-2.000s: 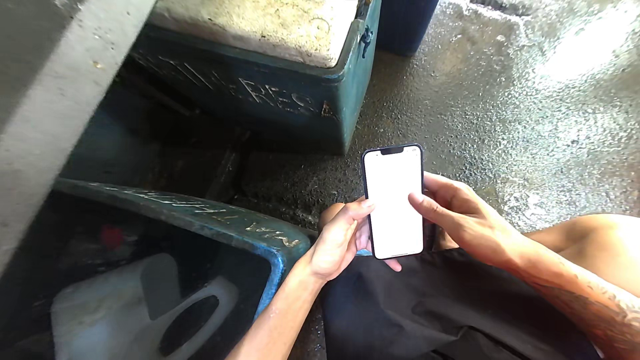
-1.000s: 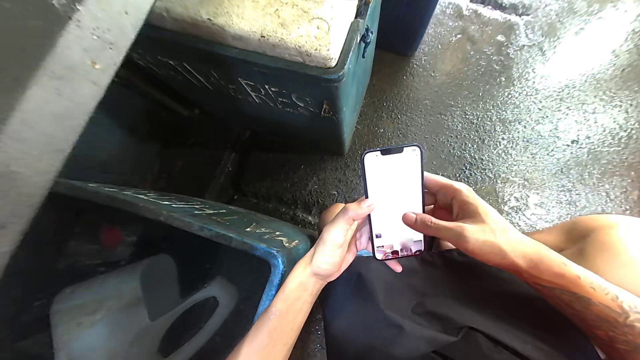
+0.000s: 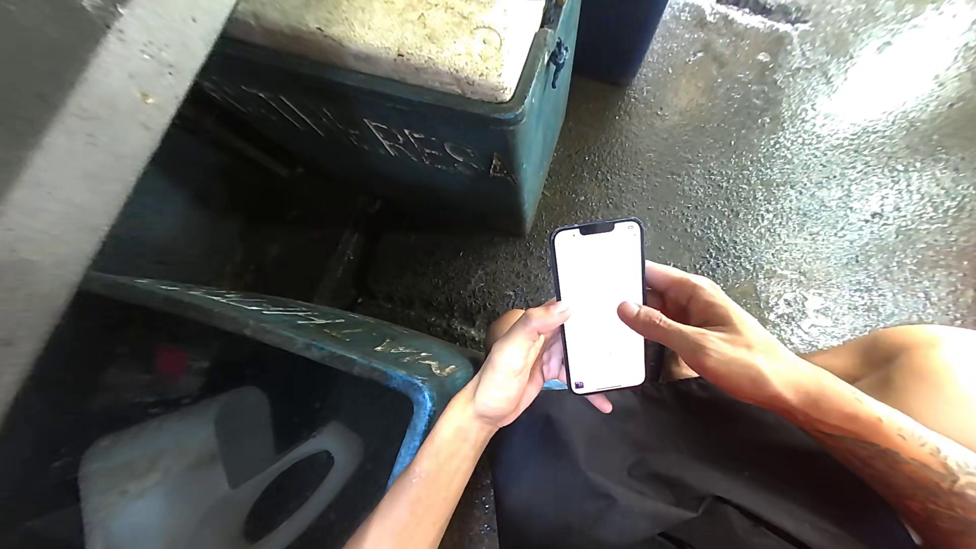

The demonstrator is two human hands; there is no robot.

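Observation:
A smartphone [image 3: 601, 313] with a lit, mostly white screen is held upright over my lap. My left hand [image 3: 518, 366] grips its left edge, with the thumb on the edge and a fingertip showing below the phone. On the other side, my right hand [image 3: 701, 324] holds the right edge, its thumb over the screen. The fingers behind the phone are partly hidden. Black cloth [image 3: 648, 465] covers my lap beneath both hands.
An open blue-green tub [image 3: 412, 366] at the lower left holds a white plastic container [image 3: 160, 473]. Beyond stands a scratched blue-green bin [image 3: 457, 168] with a whitish top [image 3: 396, 38]. A grey beam [image 3: 99, 152] crosses the left. The floor [image 3: 732, 168] is wet.
My right thumb has moved up from low on the screen, where it was one second ago. Pictures low on the screen have given way to a nearly blank white view. Both hands still hold the phone.

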